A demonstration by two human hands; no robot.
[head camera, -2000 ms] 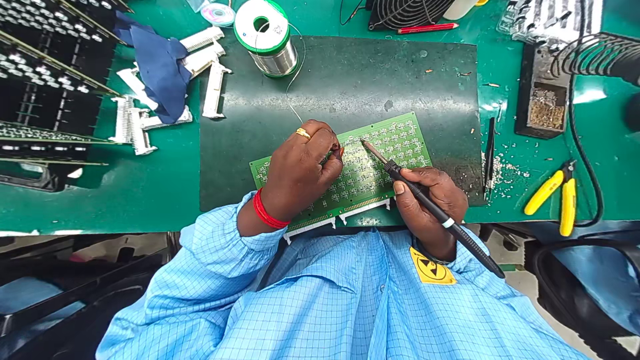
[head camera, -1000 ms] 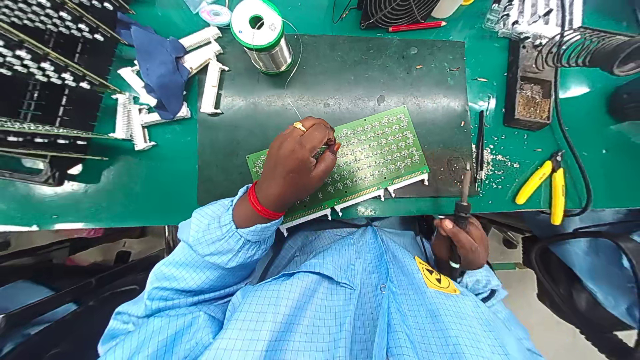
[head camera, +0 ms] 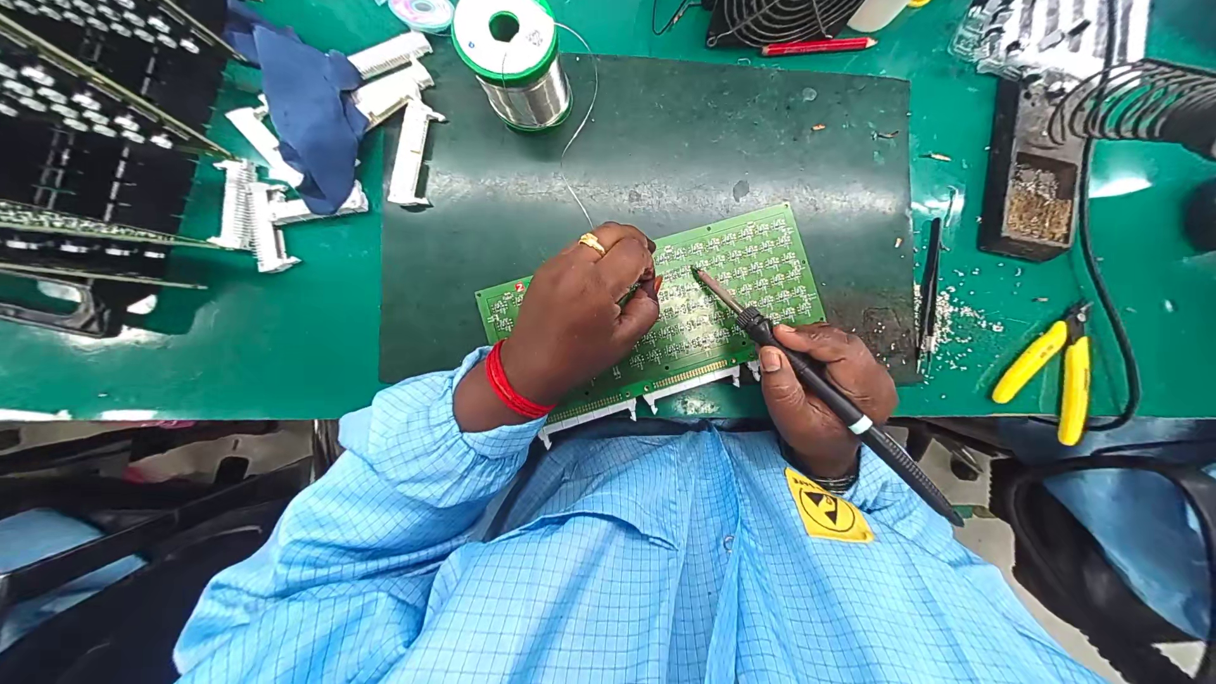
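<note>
A green printed circuit board with white connectors along its near edge lies tilted on a dark mat. Over its left half is my left hand, fingertips pinched on the solder wire, which runs up to a spool of solder. The pinched end of the wire is hidden by the fingers. My right hand holds a soldering iron by its black handle, its tip at the board's surface just right of my left fingertips.
White connectors and a blue cloth lie left of the mat. To the right are tweezers, yellow-handled cutters and a soldering iron stand. Racked boards stand far left; a red pencil lies at the back.
A second ago my right hand held the iron below the board's right corner, off the board; now its tip is back over the board. My left hand stays over the board.
</note>
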